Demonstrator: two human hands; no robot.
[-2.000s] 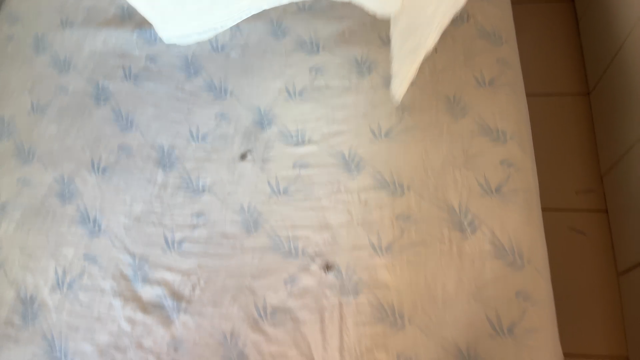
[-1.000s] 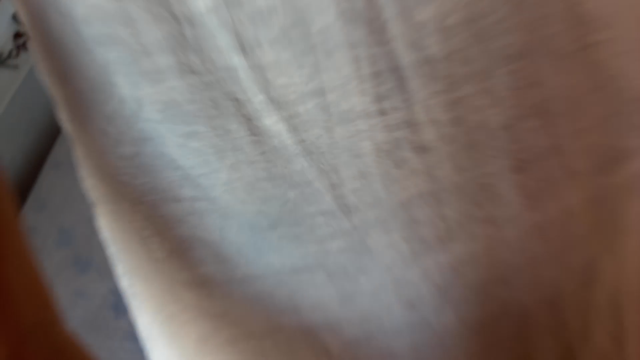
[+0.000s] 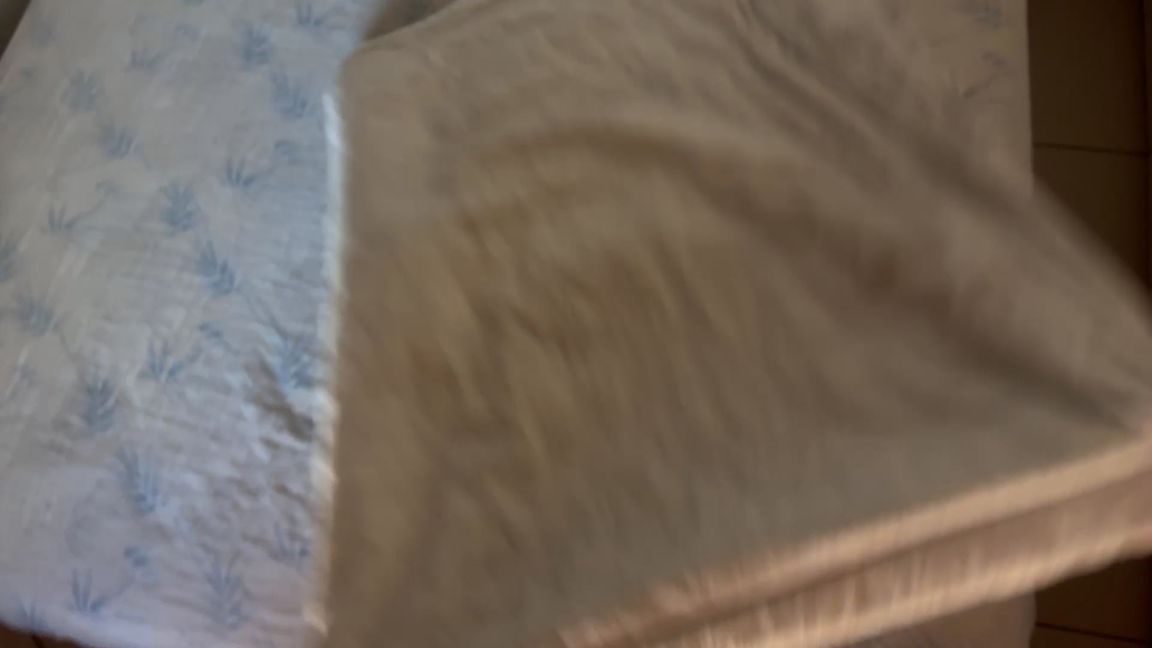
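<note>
A large pale beige cloth, blurred by motion, spreads over the middle and right of the view. Its folds run toward the right edge of the frame, and a hemmed border slants across the lower right. Beneath it lies a white mattress with a blue leaf pattern, uncovered on the left side. Neither my left hand nor my right hand shows in this view, so what they hold cannot be seen.
Brown floor tiles with dark joints run along the right side of the mattress. The mattress's near left corner shows at the lower left, and its right edge is partly hidden by the cloth.
Two seconds ago a white cloth showed only at the top, over the patterned mattress. One second ago blurred cloth filled most of the view; now it covers the middle and right.
</note>
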